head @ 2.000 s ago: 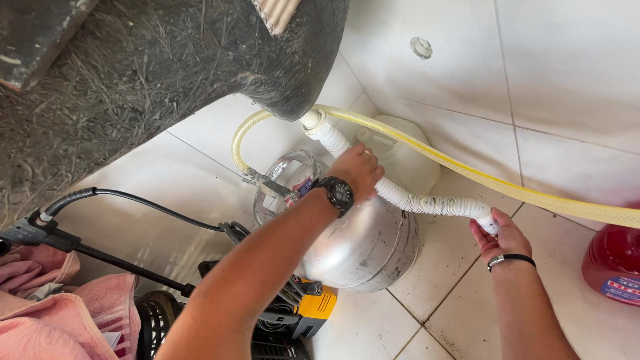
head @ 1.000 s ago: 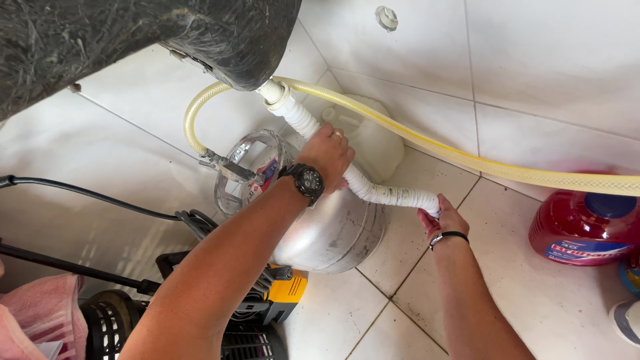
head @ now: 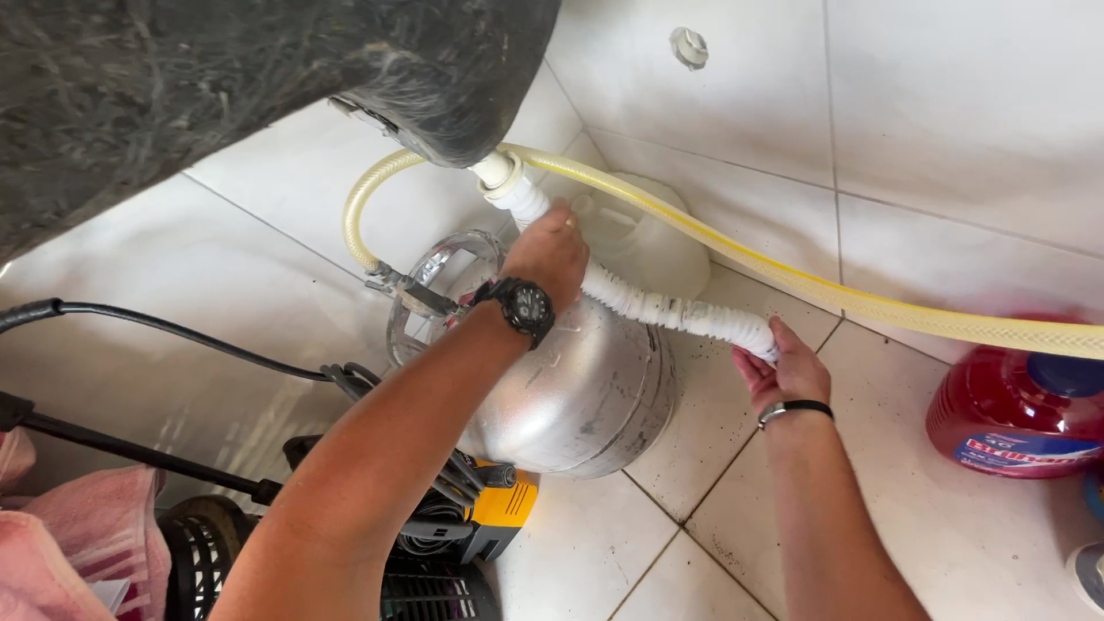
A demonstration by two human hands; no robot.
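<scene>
A white corrugated drain hose [head: 668, 312] runs down and to the right from a white pipe fitting [head: 504, 179] under the dark basin [head: 414, 78]. My left hand [head: 549, 250], with a black watch on its wrist, is closed around the hose's upper part, just below the fitting. At the hose's lower end my right hand [head: 783, 364] grips the tip with thumb and fingers; a black band circles that wrist. Below my left hand stands a silver gas cylinder [head: 578, 397]. A yellow braided hose [head: 733, 250] leads from the cylinder's regulator [head: 418, 295] behind the fitting and off to the right.
A translucent plastic jug [head: 660, 246] stands behind the cylinder against the tiled wall. At right is a red liquid bottle [head: 1009, 414]. Lower left are a yellow and black machine [head: 500, 509] with coiled cable, a black lance [head: 138, 453], pink towels [head: 95, 526] and a black plastic basket [head: 194, 552].
Both hands keep their hold on the white hose, whose lower end hangs in much the same bent shape. The view has shifted, bringing the red bottle further in than two seconds ago.
</scene>
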